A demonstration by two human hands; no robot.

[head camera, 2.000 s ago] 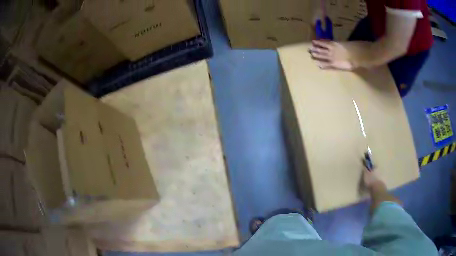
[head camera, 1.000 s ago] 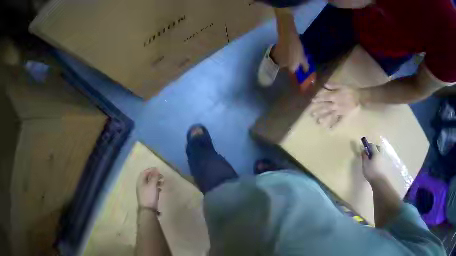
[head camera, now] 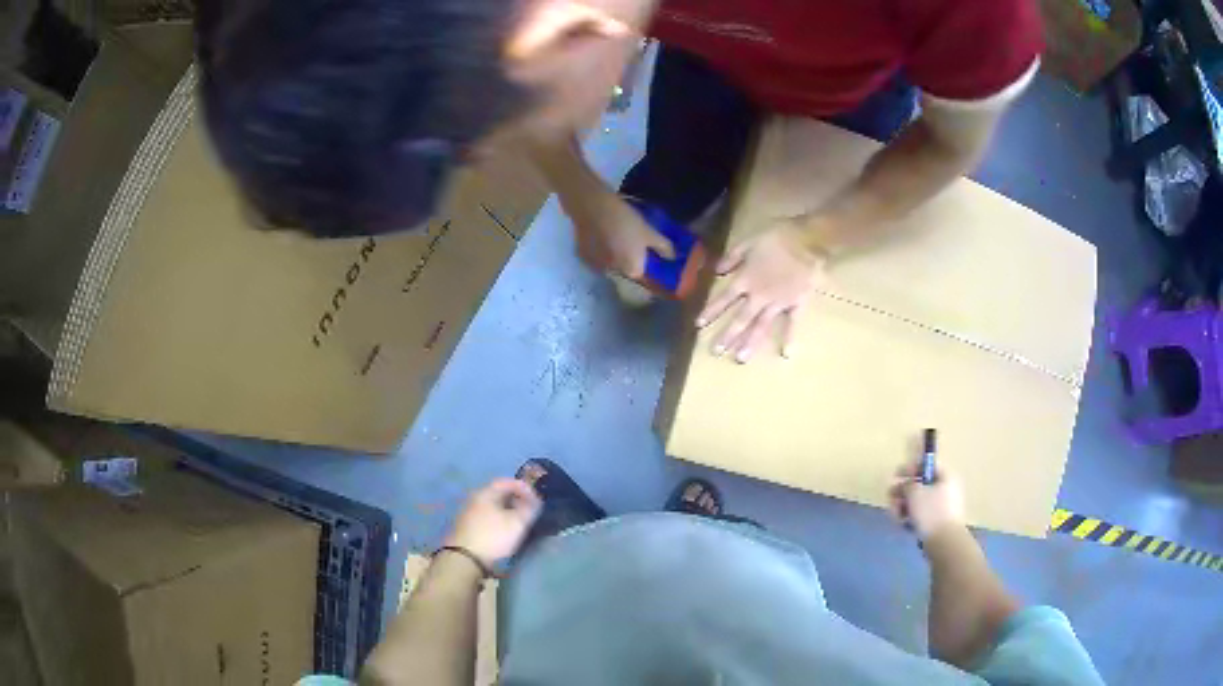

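A closed shipping carton [head camera: 858,389] lies on the floor in front of me to the right, with a centre seam across its top. My right hand [head camera: 928,501] holds a black permanent marker [head camera: 928,458] upright over the near right part of the carton. My left hand [head camera: 496,519] is away from the carton, over the floor at the lower middle, with fingers curled; nothing shows in it. A person in a red shirt [head camera: 858,47] presses one hand on the carton's left part and holds a blue and orange-red tape gun [head camera: 669,255] beside its left edge.
A stack of flat carton blanks [head camera: 268,349] lies at upper left. A black plastic pallet [head camera: 352,563] with a carton [head camera: 175,576] is at lower left. A purple stool [head camera: 1170,369] stands at right. Yellow-black floor tape [head camera: 1140,539] runs near the carton's corner. My feet are below the carton.
My view has turned, and the person in red now leans in at the top. My left hand, out of view at first, shows near my left foot. The marker stays in my right hand.
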